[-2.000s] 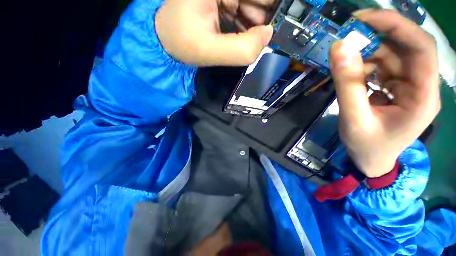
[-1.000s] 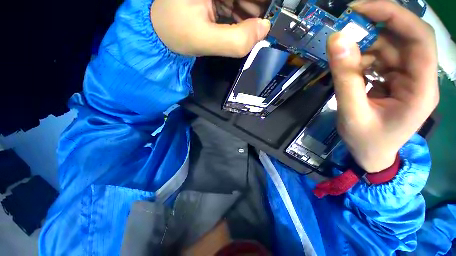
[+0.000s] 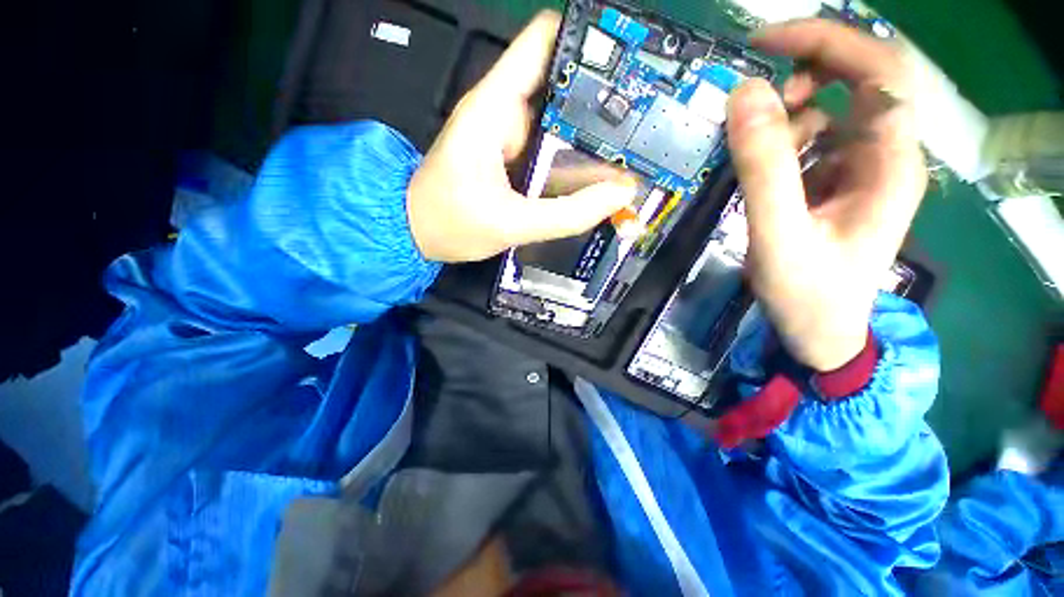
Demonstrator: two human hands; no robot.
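The blue mainboard (image 3: pixel 665 131) with grey metal shields lies in the upper part of the open phone housing (image 3: pixel 539 306). My left hand (image 3: pixel 490 192) holds the housing at its left edge, thumb across the battery compartment, its tip at the orange flex cable (image 3: pixel 625 218). My right hand (image 3: pixel 823 222) is at the housing's upper right, thumb near the board's right edge, index finger raised. Its curled fingers hold a thin metal tool, apparently tweezers (image 3: pixel 810 154), mostly hidden and blurred.
A second housing (image 3: pixel 688 332) lies in the black tray (image 3: pixel 449 306), partly under my right hand. A small white rectangle (image 3: pixel 391 33) lies in a tray slot at upper left. A blurred yellowish cylinder (image 3: pixel 1027 149) and a red thing (image 3: pixel 1055 391) are at right, with a blue sleeve at lower right.
The mainboard, held up between both hands before, now lies in the housing. My left hand has moved down onto the housing. The right hand's fingers have opened away from the board; the view has shifted.
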